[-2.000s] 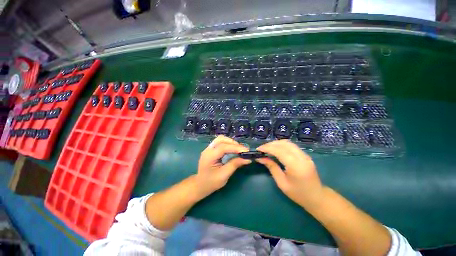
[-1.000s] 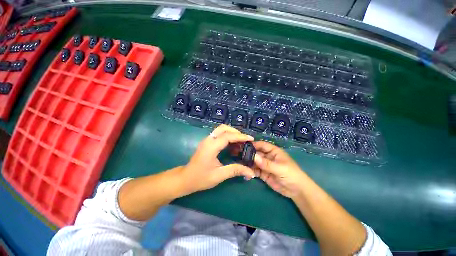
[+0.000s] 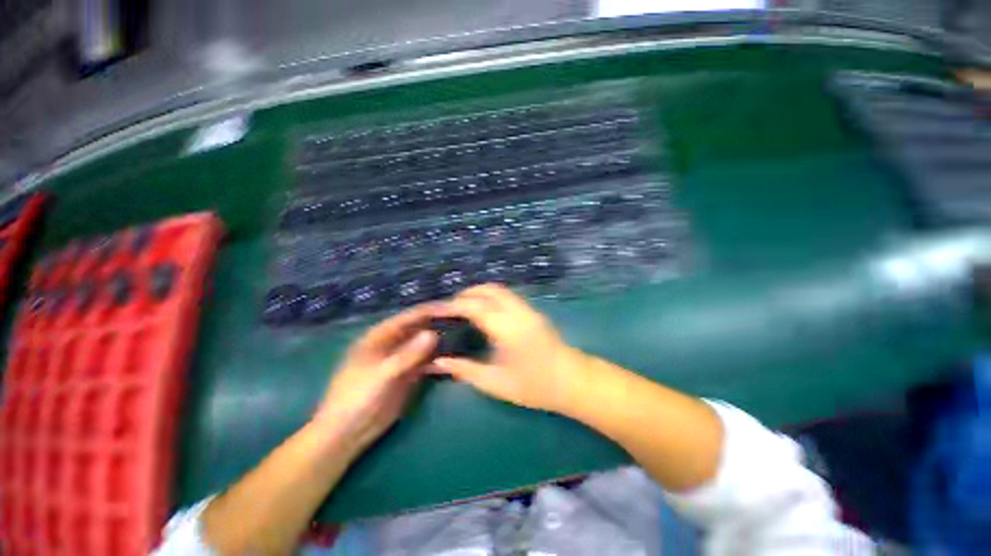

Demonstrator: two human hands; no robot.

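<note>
A small black device unit (image 3: 459, 338) is held between both my hands, just in front of the clear tray; the picture is blurred. My left hand (image 3: 383, 369) touches its left side with the fingertips. My right hand (image 3: 511, 350) holds its right side between thumb and fingers. The clear blister tray (image 3: 674, 234) lies on the bench beyond my hands, with black units along part of its nearest row. The red tray (image 3: 141, 353) is at the left, with black units at its far end and bare pockets nearer.
The bench has a green mat (image 3: 761, 196) and a metal rail behind it. A small white slip (image 3: 218, 134) lies near the back edge. The edge of a second red tray (image 3: 15, 239) shows at far left. A grey tray (image 3: 924, 141) is at right, and blue cloth (image 3: 956, 467) at lower right.
The view has swung right, so the trays appear further left. My hands still hold the unit, which now appears as a broad dark shape instead of on edge.
</note>
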